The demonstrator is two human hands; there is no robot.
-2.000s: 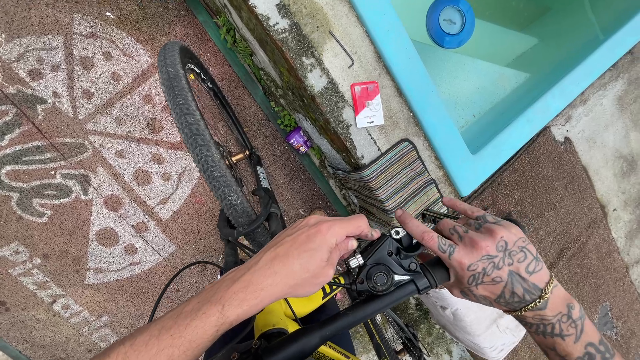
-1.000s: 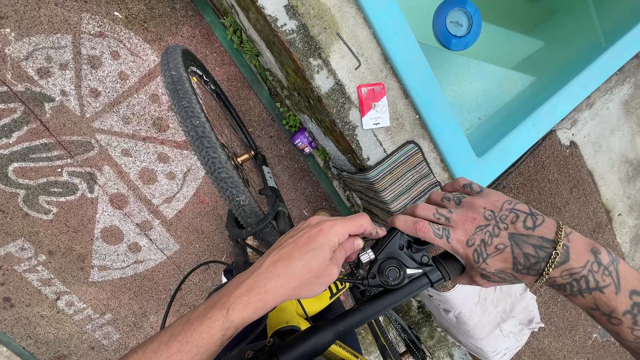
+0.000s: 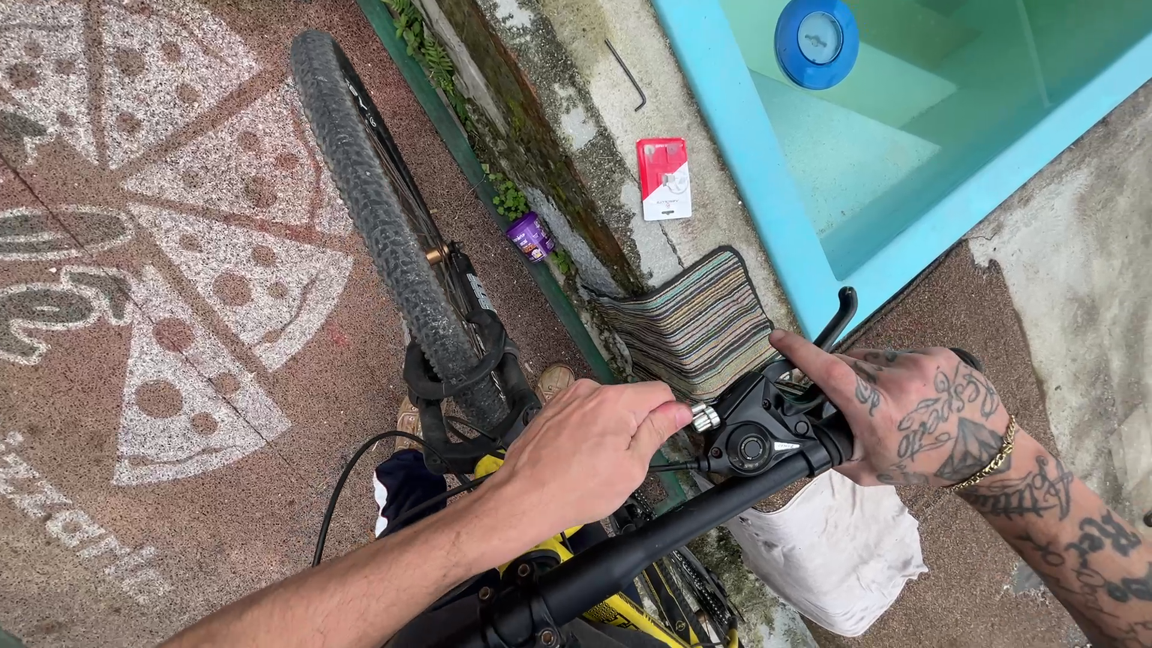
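Observation:
A yellow mountain bike stands below me, with its black handlebar (image 3: 657,535) running up to the right. My left hand (image 3: 594,441) pinches at the silver barrel adjuster (image 3: 705,417) on the black shifter and brake lever unit (image 3: 754,445); whatever lies between its fingertips is hidden. Wrapped around the grip end of the bar is my right hand (image 3: 909,409), its index finger stretched along the unit. The curved black brake lever (image 3: 840,317) sticks out beyond this hand. The knobby front tire (image 3: 387,207) is at the left of the bar.
On the concrete ledge are a hex key (image 3: 626,76), a red and white package (image 3: 664,180) and a striped mat (image 3: 693,315). A blue-edged pool (image 3: 792,207) lies beyond. A white cloth (image 3: 832,558) is under the bar; a purple cup (image 3: 530,238) sits by the wall.
My right hand has shifted outward from the shifter unit onto the grip, and the brake lever now shows past it. My left hand has stayed at the adjuster.

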